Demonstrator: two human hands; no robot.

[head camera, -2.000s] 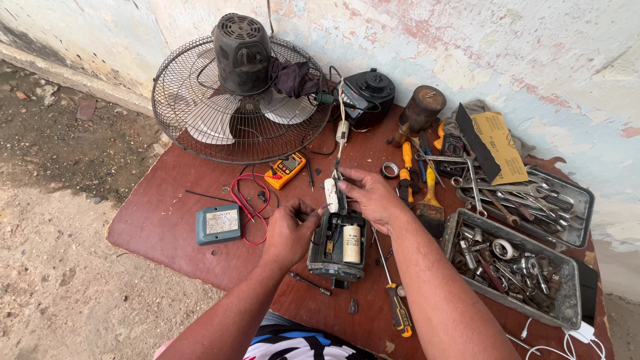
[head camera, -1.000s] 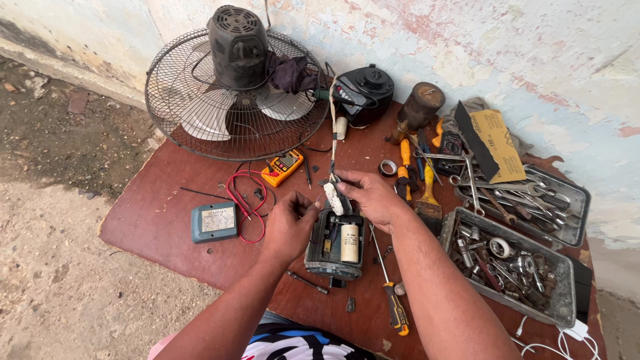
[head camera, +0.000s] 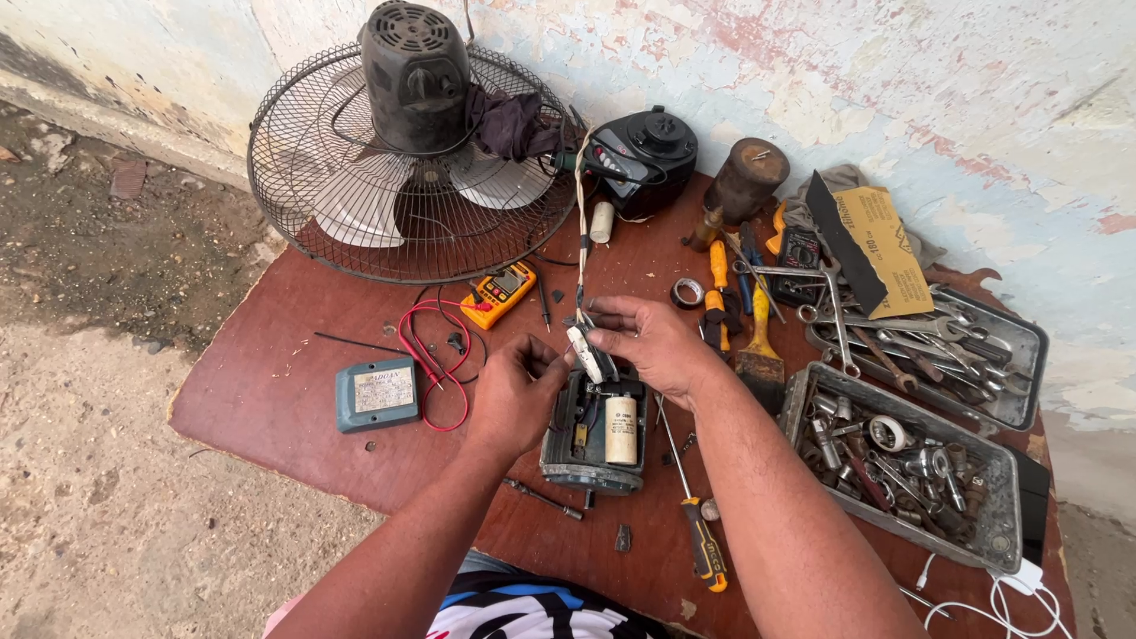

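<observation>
An electric motor housing [head camera: 590,475] lies open on the red-brown table, its cylindrical capacitor [head camera: 621,430] and wiring exposed. Just above it, my right hand [head camera: 661,346] grips a small white-topped part [head camera: 585,355] with a dark edge, thumb at its right side. A taped pale cable [head camera: 582,222] runs from this part up toward the back. At the part's left side, the fingertips of my left hand [head camera: 524,390] are pinched together, seemingly on a thin wire; the fingers hide most of it. The blue-grey motor cover [head camera: 378,396] lies to the left.
A caged fan [head camera: 413,169] stands at the back left. Near it lie a yellow multimeter [head camera: 499,295] and red leads. A screwdriver [head camera: 703,541] lies right of the motor. Farther right are a paintbrush [head camera: 761,355], wrenches [head camera: 834,311] and a metal tray [head camera: 1003,541] of sockets.
The white-topped part has tilted between my hands, showing a narrower face than before. Both hands have stayed close above the motor housing.
</observation>
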